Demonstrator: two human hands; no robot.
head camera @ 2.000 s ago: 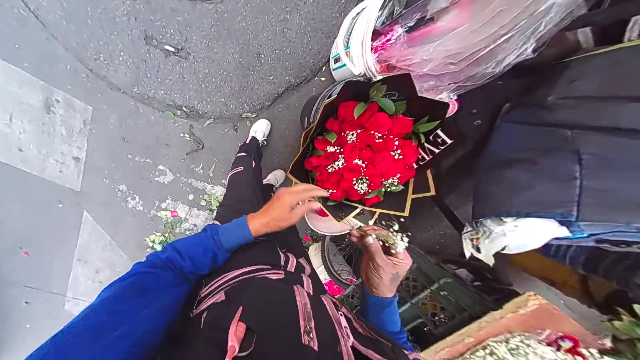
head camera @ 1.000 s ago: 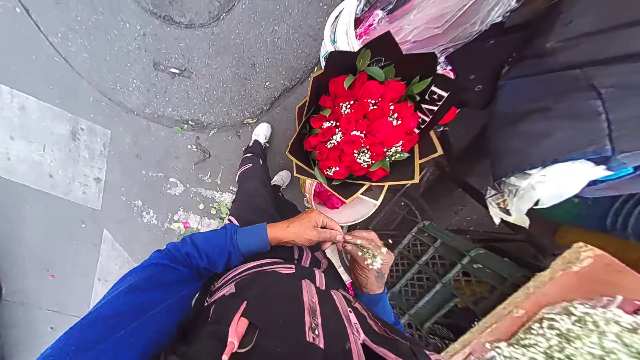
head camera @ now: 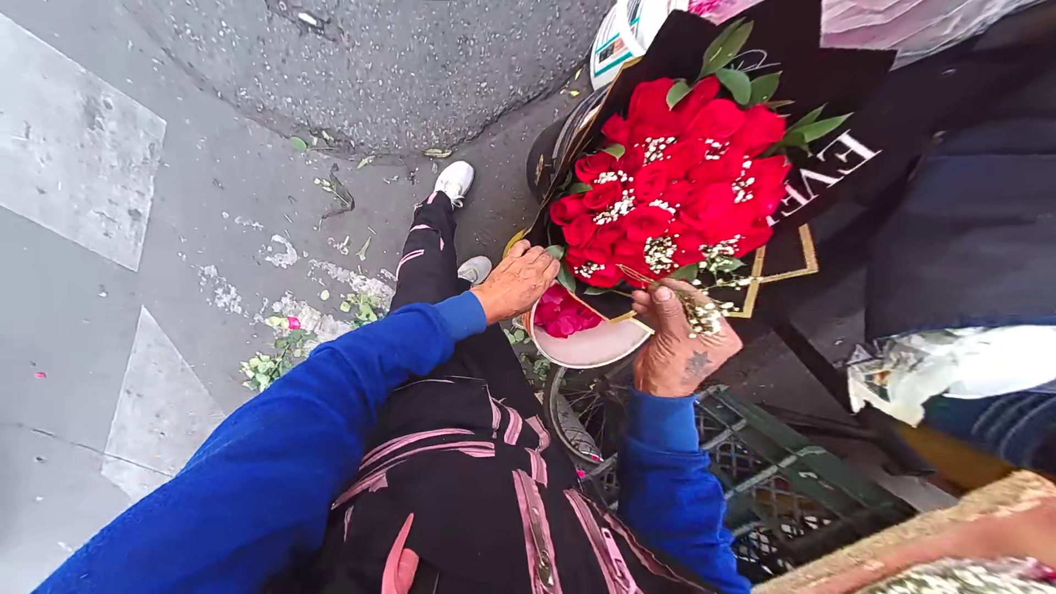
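A bouquet of red roses (head camera: pixel 689 186) with green leaves and small white filler blossoms stands in black wrapping paper (head camera: pixel 850 82) edged in gold. My right hand (head camera: pixel 685 342) pinches a sprig of small white flowers (head camera: pixel 705 316) at the bouquet's lower edge. My left hand (head camera: pixel 521 280) rests at the lower left edge of the wrapping, fingertips by a leaf; what lies under the fingers is hidden. Just below the bouquet, a round pale container (head camera: pixel 590 346) holds pink-red petals (head camera: pixel 563 313).
A green plastic crate (head camera: pixel 784 462) is by my right forearm, with a spoked wheel (head camera: pixel 577 421) beside it. More white blossoms (head camera: pixel 965 577) lie past a tan edge (head camera: pixel 932 528) at lower right. A white bucket (head camera: pixel 623 41) stands behind the bouquet. Cut greenery (head camera: pixel 272 363) litters the pavement.
My hands were together below the bouquet a second ago. Now they are apart, the left at the wrapping's edge and the right raised to the roses with the sprig. The bouquet appears closer.
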